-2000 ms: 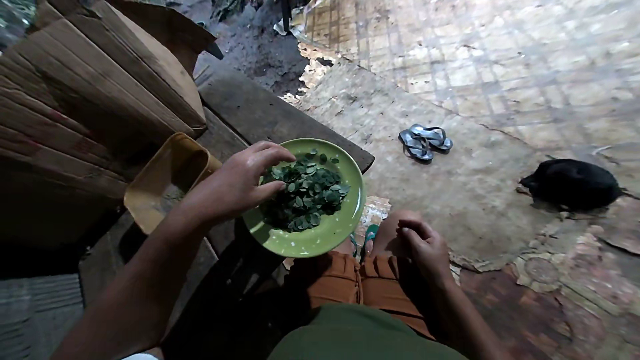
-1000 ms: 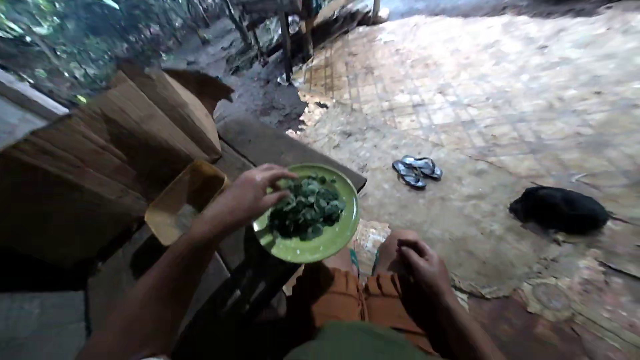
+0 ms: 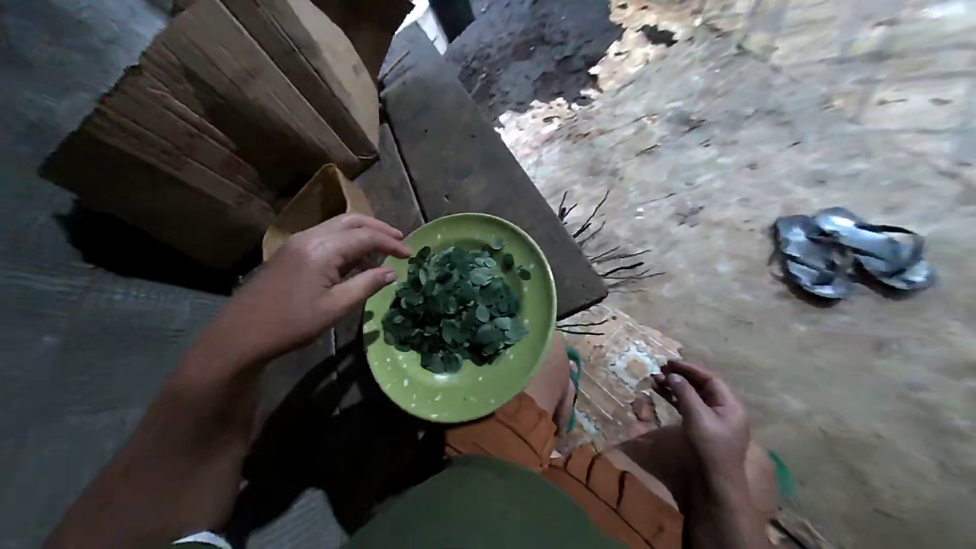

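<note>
A light green speckled plate (image 3: 435,400) sits at the corner of a dark wooden bench (image 3: 488,168), beside my lap. Small green leaves (image 3: 457,305) lie heaped in its middle, with a few loose ones near the rim. Over the plate's left edge is my left hand (image 3: 328,271), thumb and fingers apart, holding nothing that I can see. My right hand (image 3: 709,412) rests by my right knee, fingers curled and the thumb against the index finger; whether something small is between them cannot be seen.
Folded cardboard (image 3: 229,99) stands at the upper left, with a yellowish open container (image 3: 320,198) below it. Thin bare twigs (image 3: 610,259) stick out beyond the bench corner. A pair of flip-flops (image 3: 846,248) lies on the worn floor at right.
The view has shifted closer to the plate, and the dark animal seen earlier on the floor at right is out of view. My left hand has drawn back from the leaves to the plate's left edge.
</note>
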